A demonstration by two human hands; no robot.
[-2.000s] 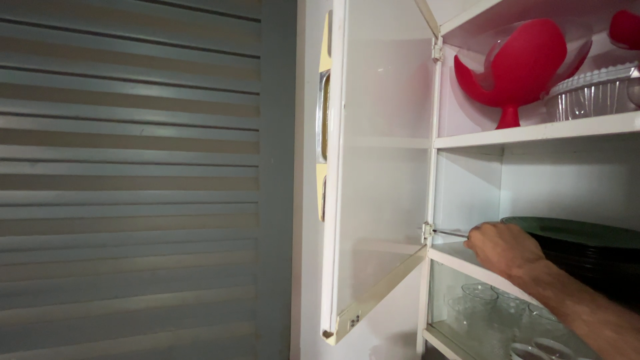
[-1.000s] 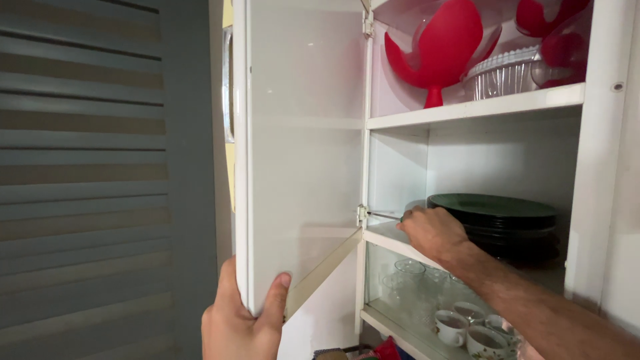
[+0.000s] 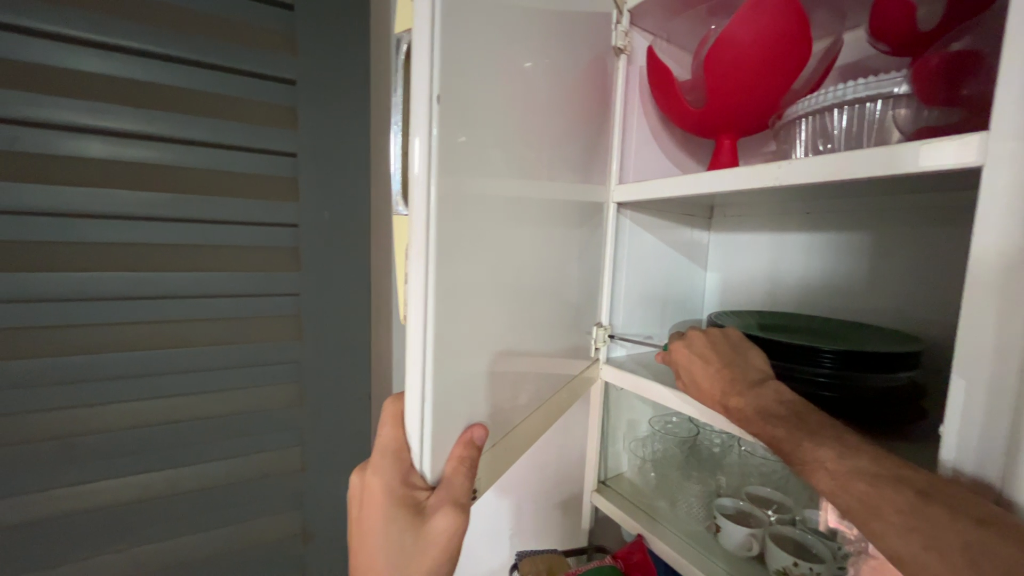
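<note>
My left hand (image 3: 420, 496) grips the lower outer corner of the white cabinet door (image 3: 520, 240), thumb on its inner face and fingers behind the edge. The door stands open. My right hand (image 3: 716, 364) is closed around the handle of a screwdriver, mostly hidden in the fist. The screwdriver's thin metal shaft (image 3: 636, 342) points left, its tip at the lower hinge (image 3: 599, 340) between door and cabinet frame. An upper hinge (image 3: 621, 30) joins the door higher up.
Dark green plates (image 3: 816, 330) are stacked right beside my right hand. Above, a shelf (image 3: 800, 170) holds red goblet-shaped pieces (image 3: 740, 72) and a clear plastic container (image 3: 848, 116). Below are drinking glasses (image 3: 674, 436) and patterned cups (image 3: 740, 524). A grey louvred shutter (image 3: 152, 280) is at left.
My left hand, not in view two seconds ago, has come onto the door's lower corner. My right hand stays by the lower hinge with the screwdriver. The view has shifted right.
</note>
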